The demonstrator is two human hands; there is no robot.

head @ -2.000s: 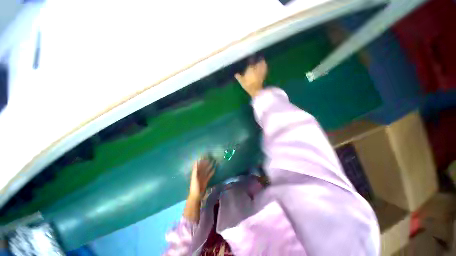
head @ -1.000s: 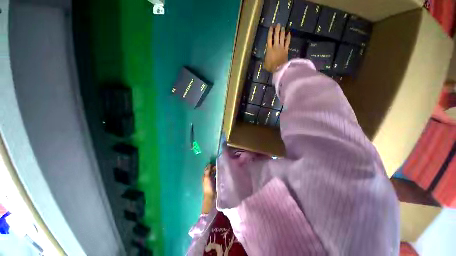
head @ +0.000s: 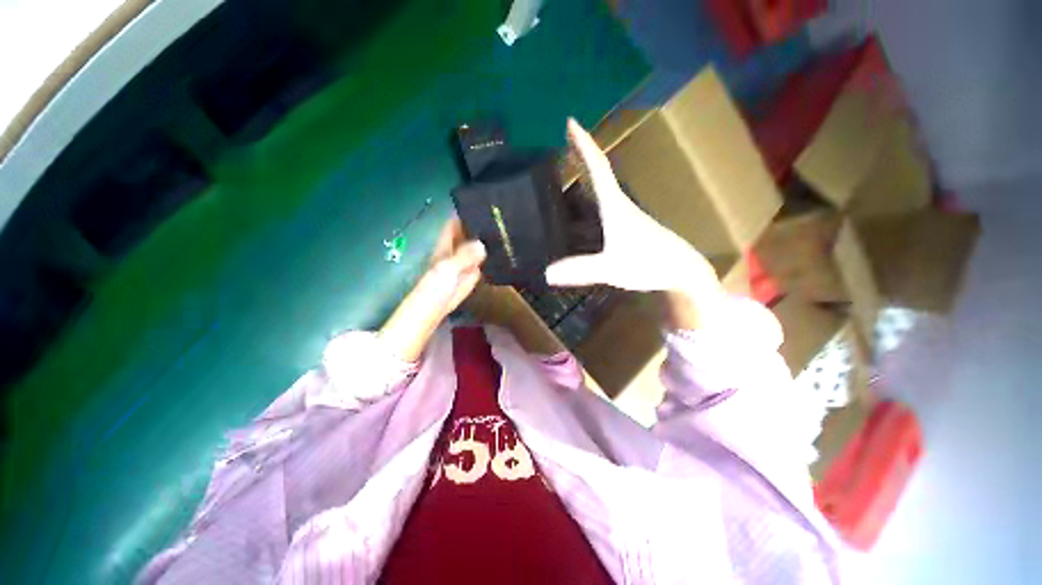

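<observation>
A black gift box with gold lettering [head: 509, 226] is held up in front of me, over the ledge edge and the carton. My left hand [head: 454, 265] grips its lower left side. My right hand [head: 623, 234] is at its right with thumb and fingers spread wide; the thumb tip is close to the box, and I cannot tell if it touches. A spare black box [head: 482, 146] sits on the green ledge [head: 377, 171] behind the held box. The open shipping carton [head: 686, 171] is below and right, its contents mostly hidden by my hand and the box.
A small green item [head: 395, 247] lies on the ledge. Dark boxes [head: 137, 203] stand on the belt at left, by the shelf edge [head: 80, 71]. A pale bracket [head: 519, 21] reaches down at the top. Brown cartons [head: 903, 246] and a red bundle [head: 871, 474] are at right.
My right hand has come out of the carton and is now beside the black box. My left hand has risen and holds that box. The view has turned.
</observation>
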